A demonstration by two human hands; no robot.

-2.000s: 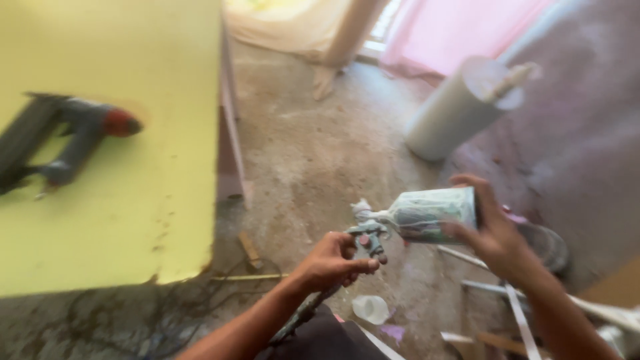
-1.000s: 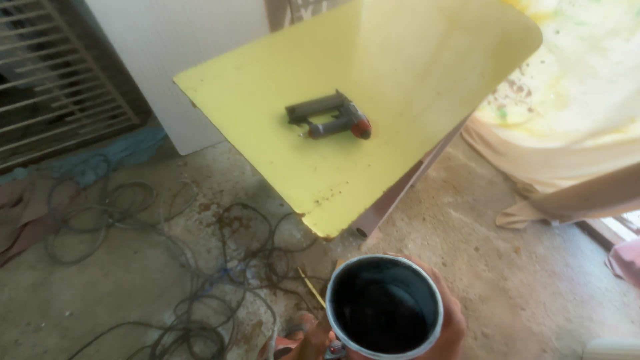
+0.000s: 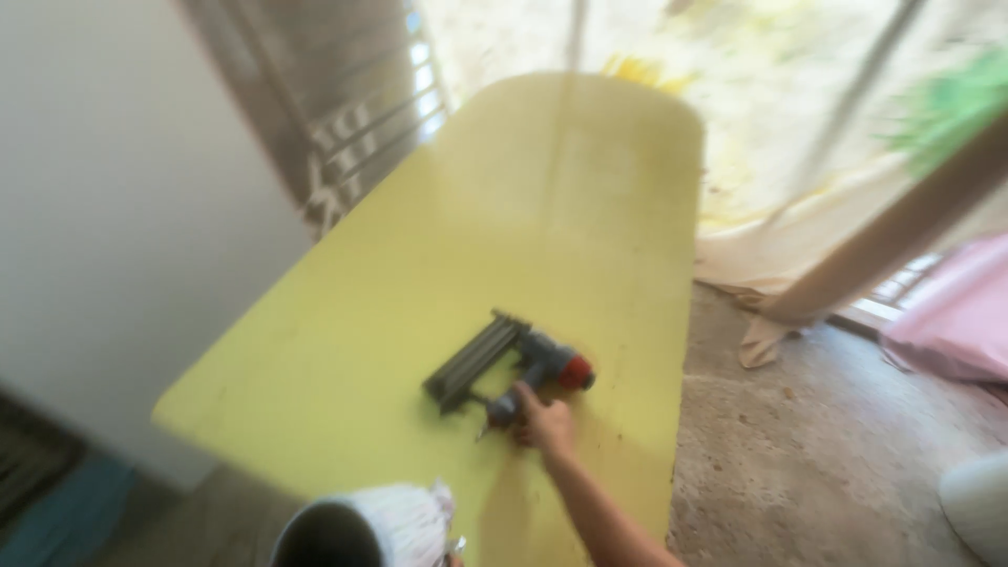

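Observation:
A pneumatic nail gun (image 3: 512, 370), dark grey with a red end cap, lies on the yellow tabletop (image 3: 551, 260). My right hand (image 3: 547, 421) is on its handle, the fingers around the handle's near part. At the bottom edge, a paint-smeared spray gun cup (image 3: 402, 516) with a dark opening is tilted to the left. Only a bit of my left hand (image 3: 454, 560) shows beside the metal fitting at the cup's right end; the rest is out of the frame, so its grip cannot be made out.
A large white panel (image 3: 142, 197) stands left of the table. A cloth-wrapped post (image 3: 890, 228) and pink sheeting (image 3: 961, 315) are at the right, above the concrete floor (image 3: 756, 457). A pale cylindrical container (image 3: 980, 504) stands at the lower right edge.
My right hand has left the cup and reached onto the nail gun, which lay untouched in the earlier frames. The cup is now at the bottom edge. The view has swung.

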